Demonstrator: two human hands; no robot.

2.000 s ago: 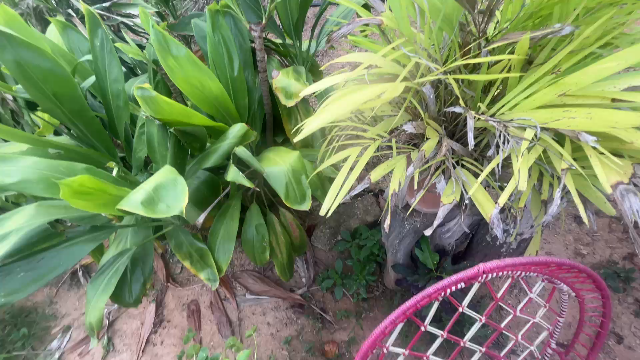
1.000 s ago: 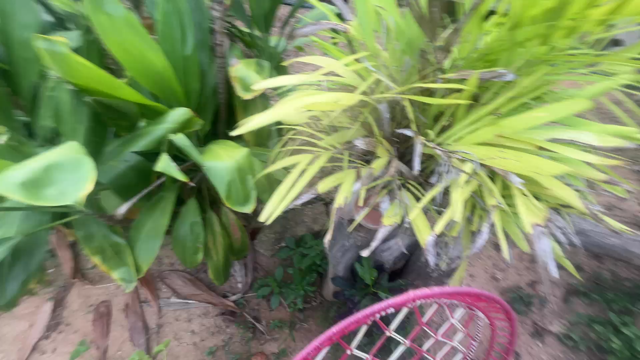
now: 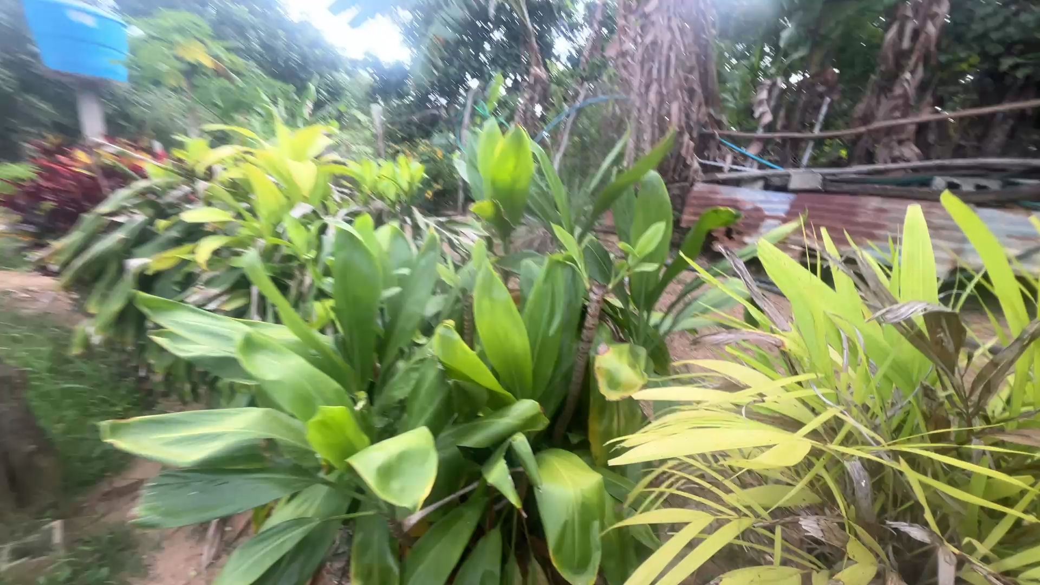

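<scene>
Neither my left hand nor my right hand shows in the head view, so what they hold cannot be seen. A broad-leaved green plant [image 3: 504,333] fills the middle, its leaves glossy and upright. At the right stands a yellow-green plant with narrow leaves [image 3: 756,443], some of them dry and brown. A bushy plant with yellowish tops [image 3: 276,183] grows behind at the left.
Rusty corrugated metal sheets [image 3: 747,207] lie at the back right, under poles [image 3: 918,172]. A thick trunk [image 3: 666,89] rises behind the plants. A blue container [image 3: 77,39] stands high on a post at the upper left, above red-leaved plants [image 3: 69,179].
The view has tilted up strongly, bringing the background in. The pink-rimmed woven thing at the bottom of the earlier frames is out of view.
</scene>
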